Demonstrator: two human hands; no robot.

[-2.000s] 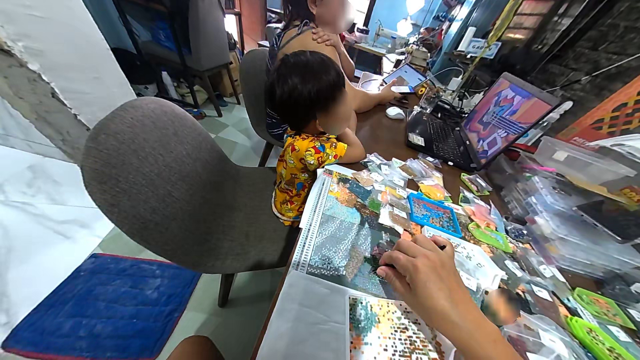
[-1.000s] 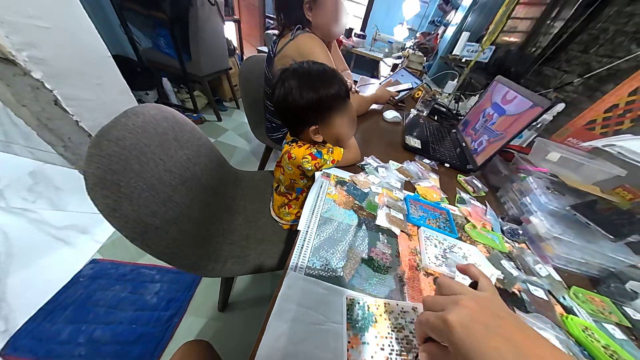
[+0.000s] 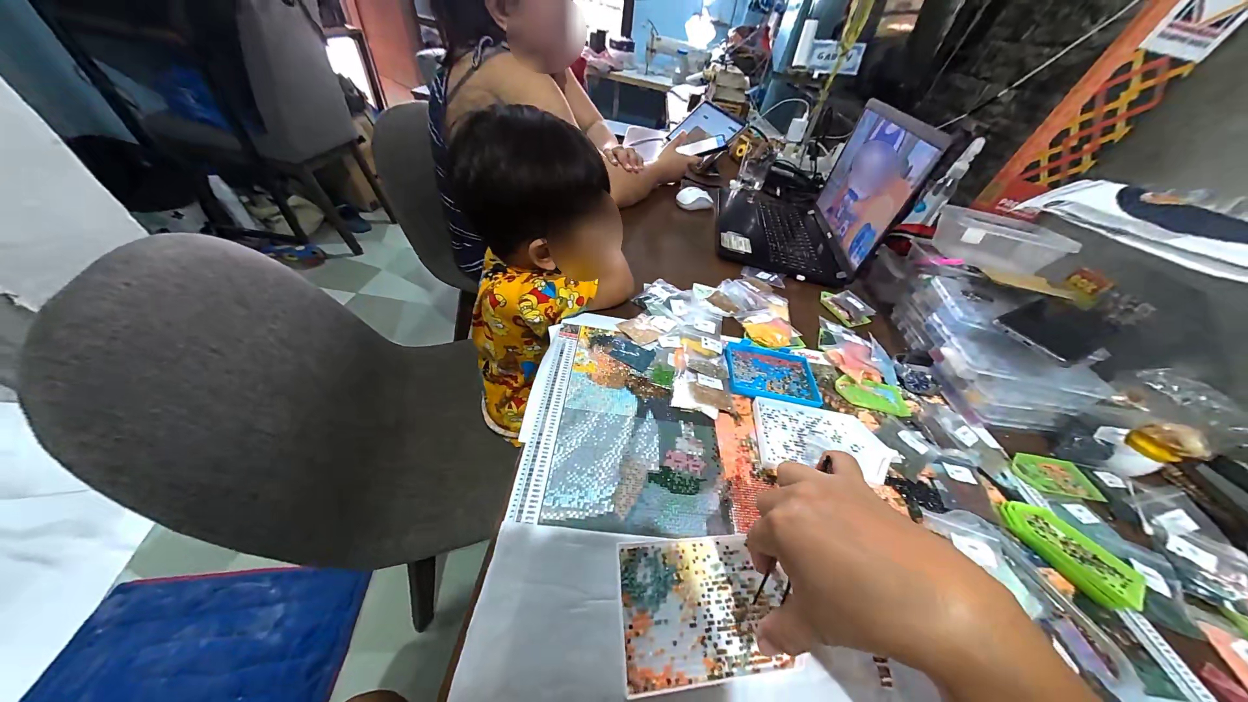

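My right hand (image 3: 829, 565) grips dark tweezers (image 3: 765, 585), whose tips point down at a small square panel (image 3: 692, 624) dotted with coloured tiles. This panel lies on white paper at the near edge of a large diamond-painting canvas (image 3: 634, 458). Beyond the hand sit a white tray (image 3: 819, 434) of dark beads and a blue tray (image 3: 773, 374) of mixed beads. Small plastic bags of beads (image 3: 702, 370) rest on the canvas's far part. My left hand is out of the frame.
A child (image 3: 536, 263) leans on the table's left side, another person (image 3: 526, 88) beyond. An open laptop (image 3: 829, 195) and a mouse (image 3: 694, 198) stand at the back. Green trays (image 3: 1072, 554) and stacked clear boxes (image 3: 1004, 341) line the right. A grey chair (image 3: 244, 409) is at left.
My right hand has moved from the large canvas, past the white tray's near edge, to the small square panel. The tweezers now show under the hand.
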